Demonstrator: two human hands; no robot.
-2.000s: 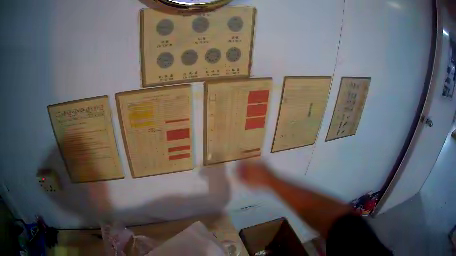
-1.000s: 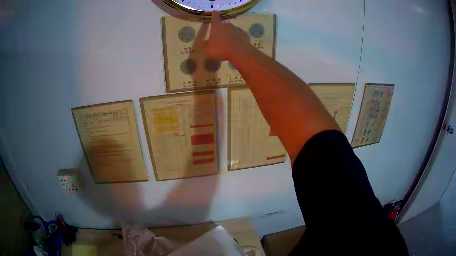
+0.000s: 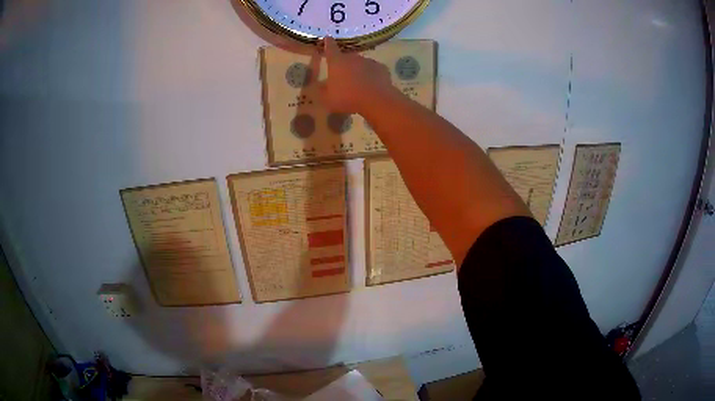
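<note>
The wall clock (image 3: 337, 17) is on the white wall at the top edge, with a white face, black numerals and a gold rim; its upper part is cut off. My right hand (image 3: 353, 78) is raised, bare, with a finger reaching up to the bottom of the clock's rim. The hand is blurred, and whether the fingertip presses on the rim I cannot tell. Nothing shows held in it. My left hand is not in view.
Framed notices (image 3: 288, 233) hang below the clock. A wall socket (image 3: 117, 300) is at the lower left. A wooden desk (image 3: 392, 378) along the bottom holds a crumpled clear plastic bag (image 3: 223, 385) and a pale flat sheet or sleeve (image 3: 350, 387). A cardboard box (image 3: 451, 387) is beside it.
My right hand has risen from the lower notices to the clock's lower rim and stays there. The view has tilted up, showing more of the clock and less of the desk.
</note>
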